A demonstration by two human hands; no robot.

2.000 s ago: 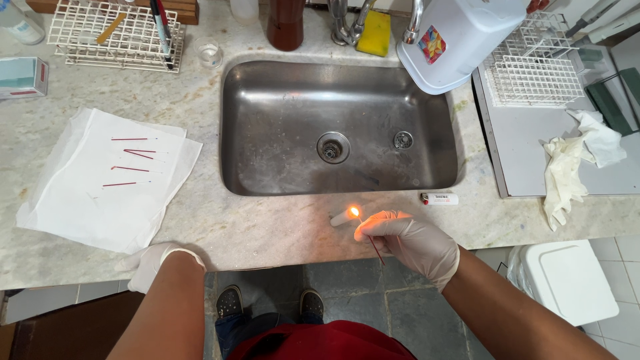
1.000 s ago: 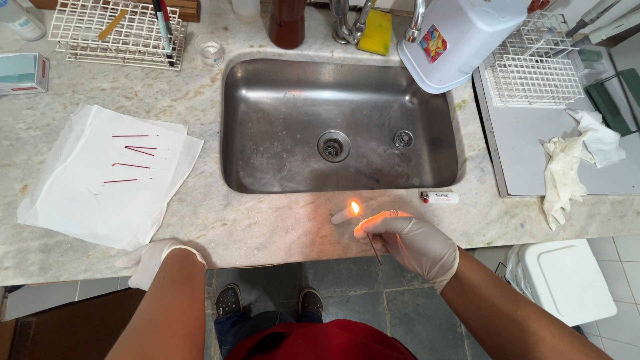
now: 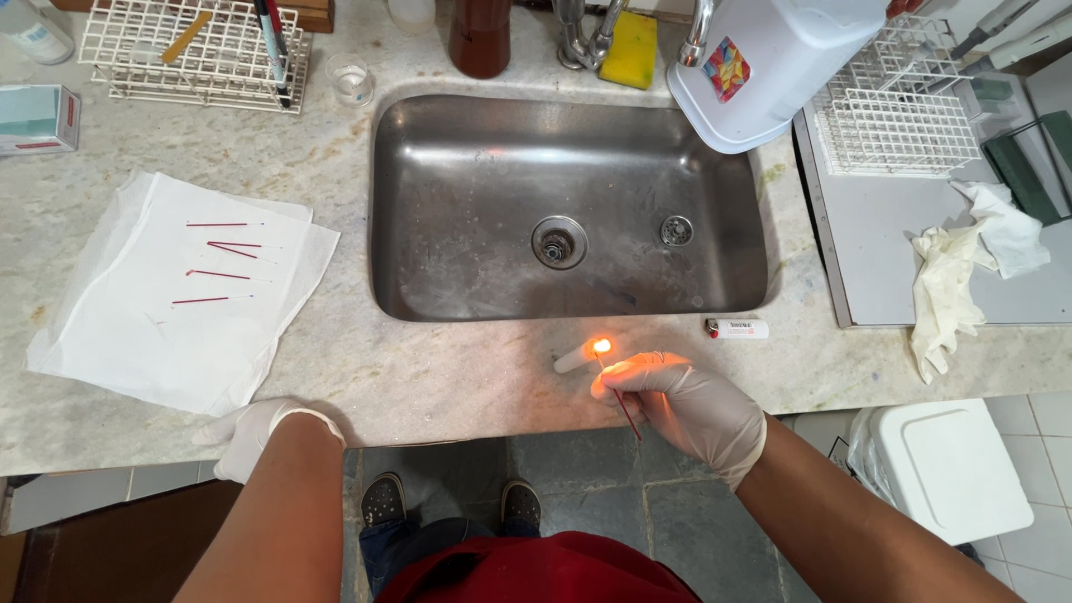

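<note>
My gloved right hand (image 3: 678, 398) pinches a thin glass capillary tube (image 3: 626, 412) filled with dark red, its upper end at the flame of a white candle (image 3: 574, 358). The candle stands on the marble counter in front of the sink. My gloved left hand (image 3: 255, 431) rests on the counter's front edge, beside the lower corner of white paper sheets (image 3: 243, 335); its fingers are partly hidden, and I cannot tell whether it holds anything. Several red-filled capillary tubes (image 3: 222, 224) lie on the paper. A white lighter (image 3: 739, 328) lies right of the candle.
Behind the candle is a steel sink (image 3: 469, 276). Wire tube racks (image 3: 193, 59) stand at back left, more (image 3: 900, 134) at right by crumpled gloves (image 3: 942, 285). A white plastic container (image 3: 754, 92), yellow sponge (image 3: 630, 50), brown bottle (image 3: 480, 42) and small glass cup (image 3: 350, 82) stand behind the sink.
</note>
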